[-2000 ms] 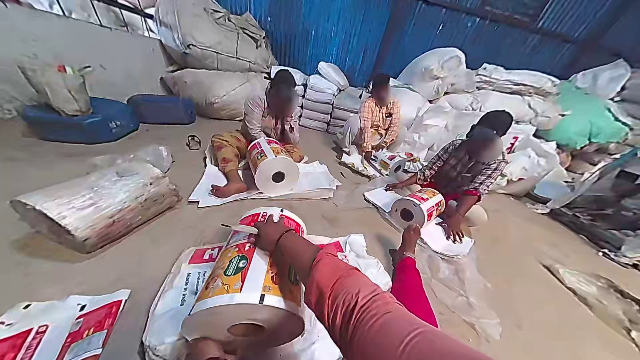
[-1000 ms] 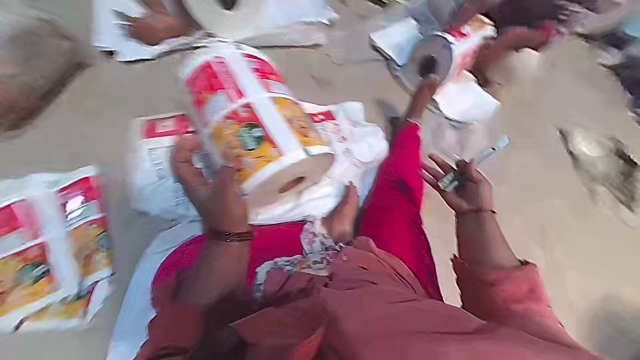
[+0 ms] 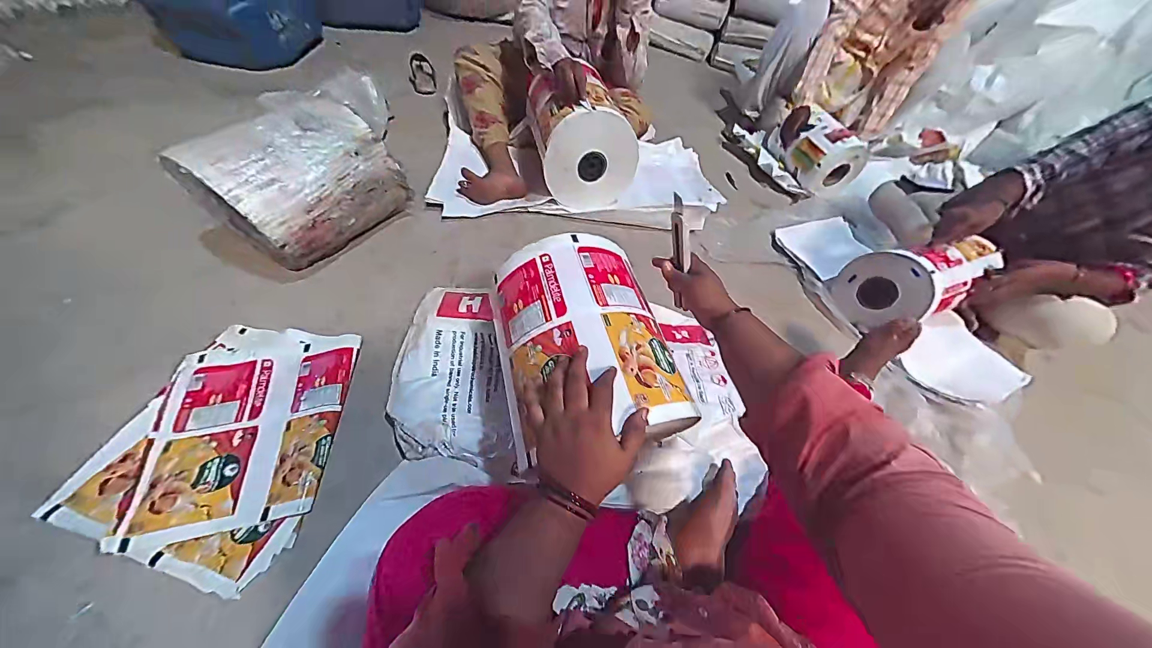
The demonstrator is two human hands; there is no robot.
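A large roll of printed packaging film (image 3: 585,315), red, yellow and white, lies in front of me on a white plastic sack (image 3: 450,387). My left hand (image 3: 580,432) rests flat on the near part of the roll with its fingers spread, gripping nothing. Past the roll's right side, my right hand (image 3: 697,288) is closed around a utility knife (image 3: 680,238), whose blade points up and away from me. A stack of cut printed film sheets (image 3: 216,432) lies on the floor at the left.
A wrapped roll (image 3: 288,171) lies at the back left near a blue container (image 3: 234,27). Co-workers sit ahead and to the right with printed rolls (image 3: 589,157) on white sheets. One co-worker's roll (image 3: 886,283) is close to my right arm. A slipper (image 3: 422,74) lies behind.
My left hand has come down onto the roll. My right hand, lower at the right one second ago, has moved up beside the roll with the knife. The view has shifted strongly.
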